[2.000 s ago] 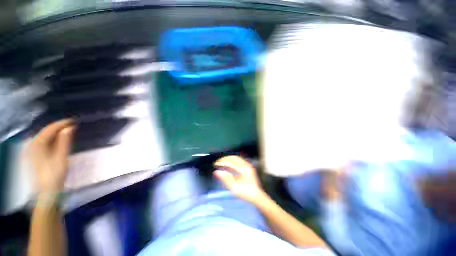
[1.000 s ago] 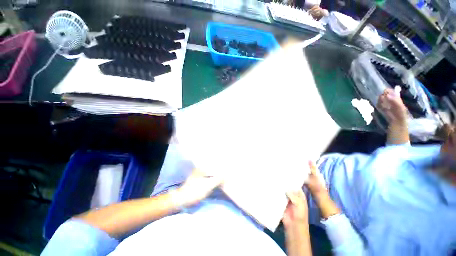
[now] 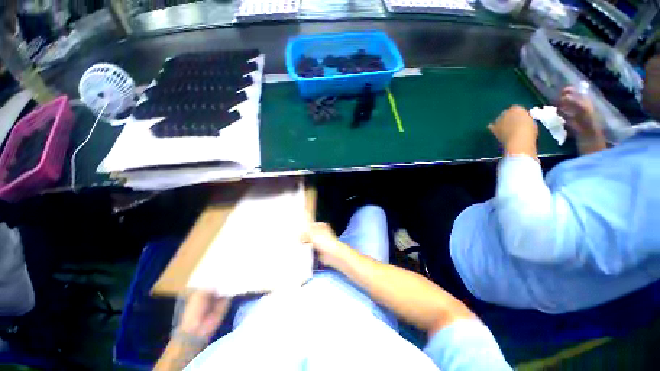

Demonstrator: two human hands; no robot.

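A white sheet [image 3: 253, 239] lies over a brown board [image 3: 192, 250] below the bench edge, above my lap. My left hand [image 3: 202, 313] holds the lower left edge; it is slightly blurred. My right hand [image 3: 323, 243] holds the right edge, fingers partly hidden. On the bench at left, black housings [image 3: 195, 87] lie nested in zigzag rows on a stack of white sheets [image 3: 239, 156].
A blue basket [image 3: 307, 88] holds small dark inserts; a small heap [image 3: 322, 109] and a black housing [image 3: 364, 106] lie before it. A white fan [image 3: 106, 88] and pink basket [image 3: 54, 156] are left. A neighbour's hands [image 3: 515, 130] and white wipe [image 3: 551, 123] are right.
The white sheet has moved from in front of me down and left, and a brown board now shows with it. The neighbour's one hand has moved up onto the bench.
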